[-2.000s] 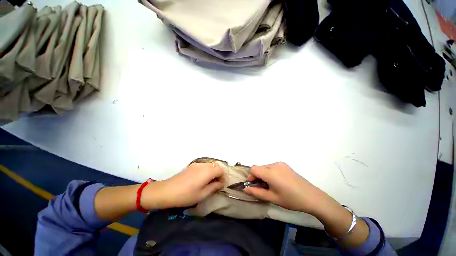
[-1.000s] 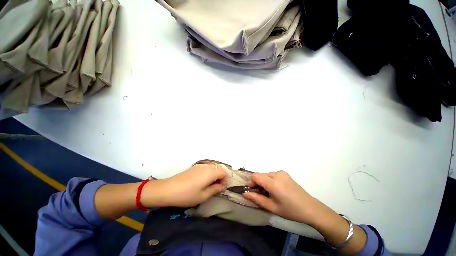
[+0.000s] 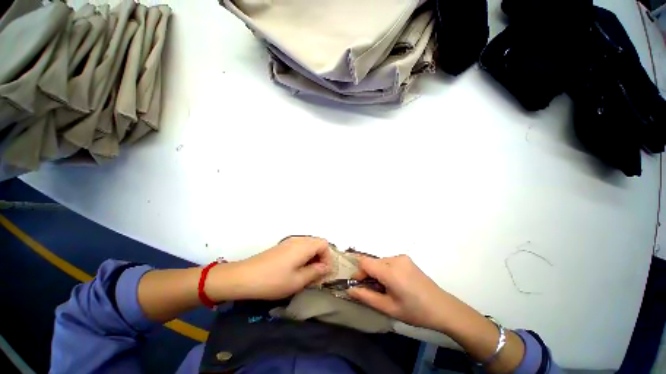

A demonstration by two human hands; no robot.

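Observation:
A beige fabric bag piece (image 3: pixel 332 307) lies bunched at the table's near edge, over my dark apron. My left hand (image 3: pixel 296 269) pinches its upper part, with a red cord on the wrist. My right hand (image 3: pixel 398 286) holds small dark thread snips (image 3: pixel 353 283), blades pointing left at the seam between my hands. The fingers of my right hand also touch the fabric. Whether the blades are open or closed is too small to tell. Part of the piece is hidden under my hands.
A rumpled pile of beige-khaki pieces (image 3: pixel 80 88) is at the far left. A flatter beige stack (image 3: pixel 343 51) is at the far centre, beside black fabric bundles (image 3: pixel 577 80). A curled dark thread (image 3: pixel 510 272) lies on the white table (image 3: pixel 350 175) at the right.
The view has shifted, so the piles sit further right than at first. My right hand and the snips have moved slightly down, and the fabric between my hands is more folded up.

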